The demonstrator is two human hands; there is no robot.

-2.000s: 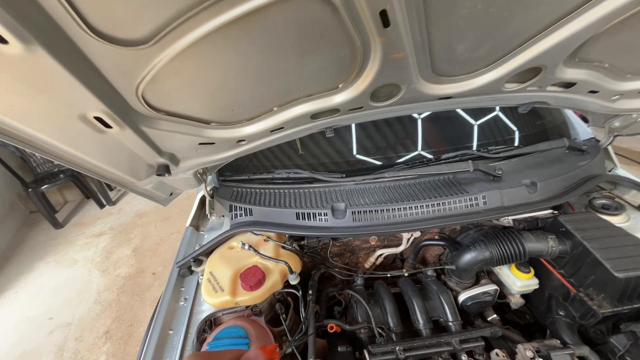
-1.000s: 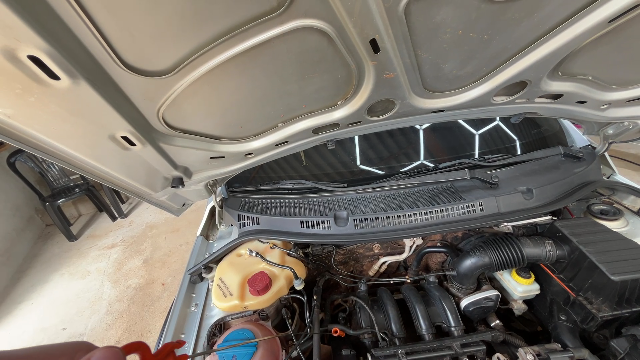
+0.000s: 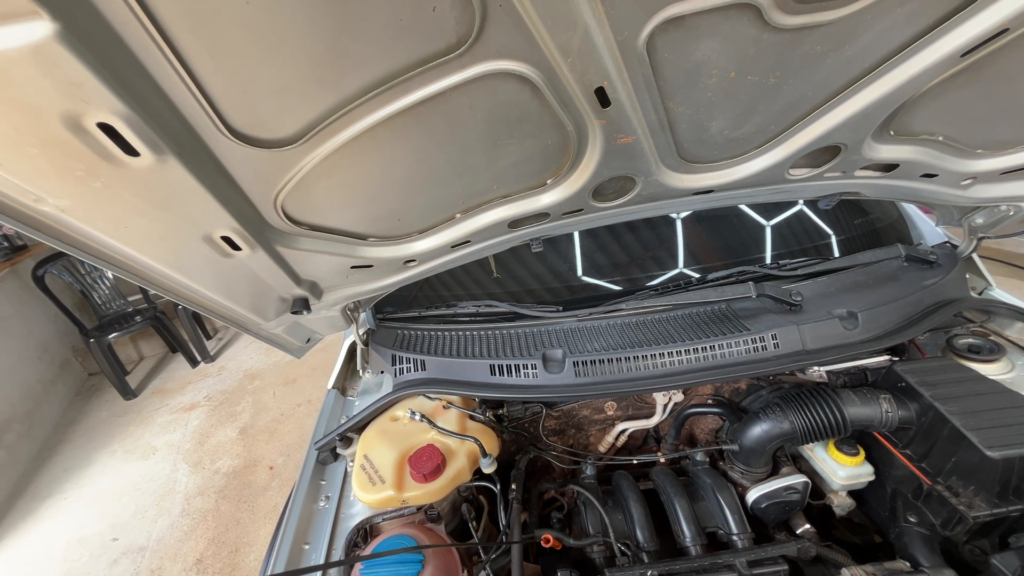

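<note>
Neither of my hands shows in the head view. A thin dark rod enters from the bottom edge and crosses in front of the ribbed blue cap of a pinkish reservoir; its held end is out of frame. Just above sits a yellowed plastic reservoir with a dark red cap, and a thin hose with a metal fitting lies over it. An orange plug or fitting shows beside the black intake manifold.
The raised hood spans the upper view. Behind the engine bay are the black cowl grille and windshield wipers. A corrugated air hose meets the black air filter box at right. Black plastic chairs stand at left.
A hand with an orange-red looped handle and thin rod, at the lower left one second ago, has left the view. Two seconds ago, fingers and something orange were by the blue cap.
</note>
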